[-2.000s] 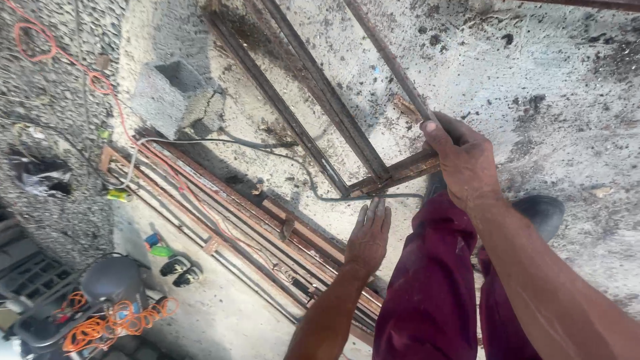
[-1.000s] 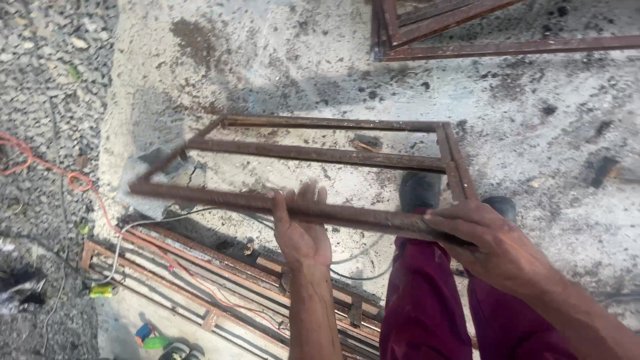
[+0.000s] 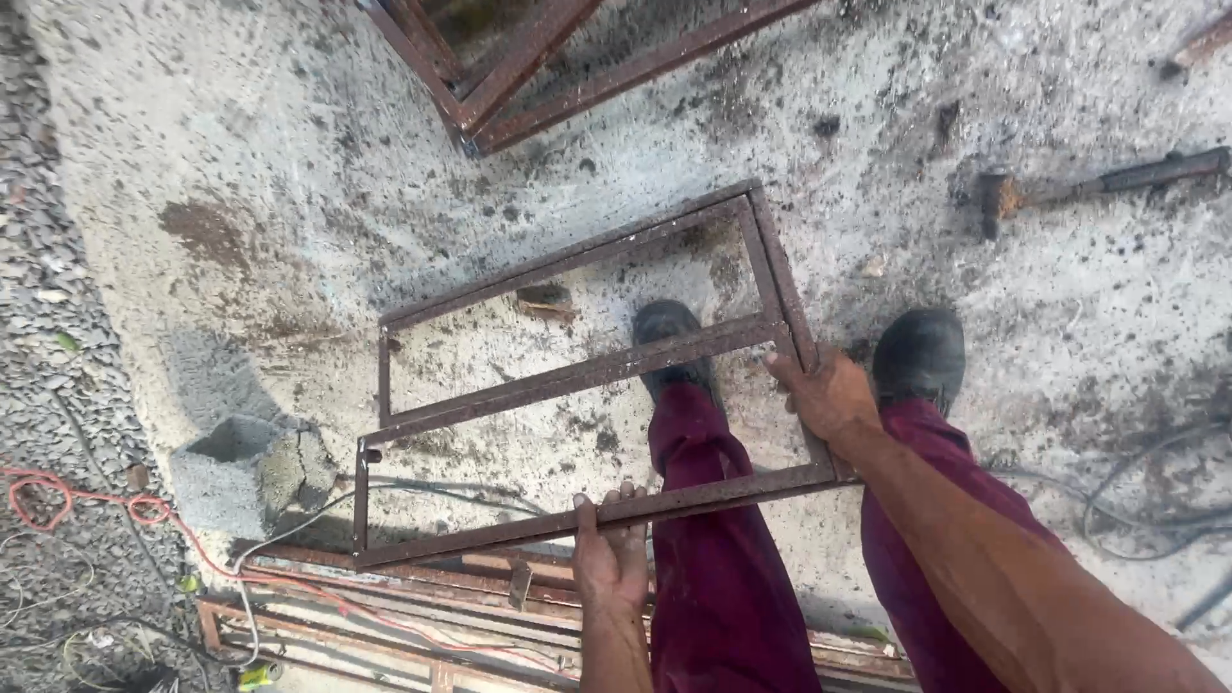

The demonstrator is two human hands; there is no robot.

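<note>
A rusty rectangular metal frame with a middle bar [image 3: 587, 377] is held over the concrete floor, above my left boot. My left hand [image 3: 613, 553] is under its near long bar, with the fingers curled around that bar. My right hand [image 3: 826, 395] grips the short end bar at the frame's right side, the thumb lying near the middle bar. The far end of the frame reaches left, near a broken concrete block.
Another rusty frame [image 3: 635, 72] lies beyond. A hammer [image 3: 1107, 188] rests at the right. The concrete block [image 3: 245, 472], an orange cord [image 3: 192, 539], a grey cable [image 3: 1136, 472] and stacked metal frames [image 3: 385, 616] surround my feet. Gravel [image 3: 58, 289] borders the slab at the left.
The frame has turned from steeply upright to lying broadly across my view, and both hands have moved along with it. The view has shifted, bringing the hammer into sight.
</note>
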